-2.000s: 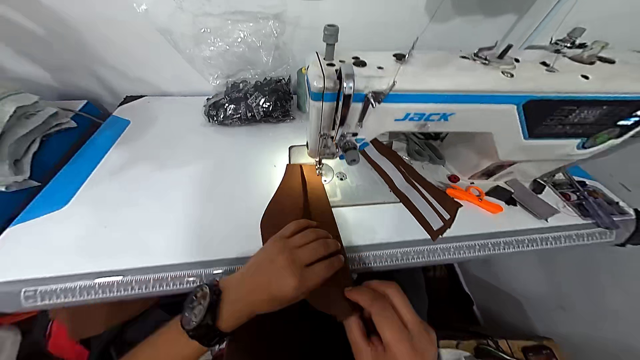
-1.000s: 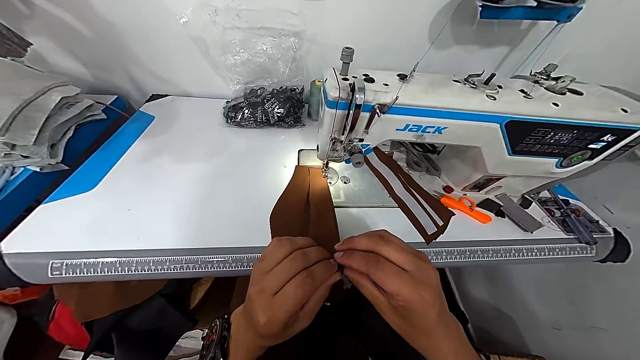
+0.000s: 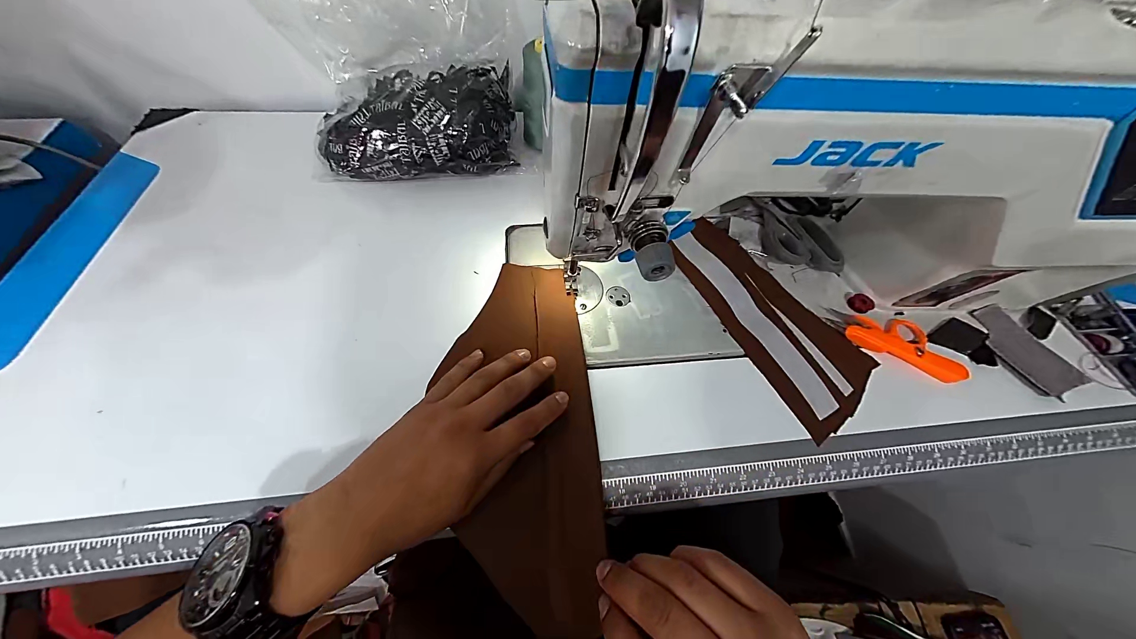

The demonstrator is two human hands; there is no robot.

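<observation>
A brown fabric piece (image 3: 559, 355) with a seam line down it runs from under the presser foot (image 3: 571, 279) of a Jack sewing machine (image 3: 852, 142) over the table's front edge. My left hand (image 3: 470, 435), a watch on its wrist, lies flat on the fabric with fingers spread. Below the table edge, my right hand (image 3: 683, 595) pinches the fabric's right edge between thumb and fingers; part of this hand is cut off by the frame. The needle's tip is too small to make out.
Brown pieces with white strips (image 3: 763, 328) lie right of the needle plate, beside orange thread snips (image 3: 910, 348) and a grey strip (image 3: 1029, 351). A clear bag of black printed labels (image 3: 417, 124) stands behind. A measuring tape (image 3: 852, 463) runs along the front edge.
My left hand has moved from the table's front edge, beside my right hand, up onto the fabric and spread out. My right hand is lower, at the fabric's edge. The view is closer.
</observation>
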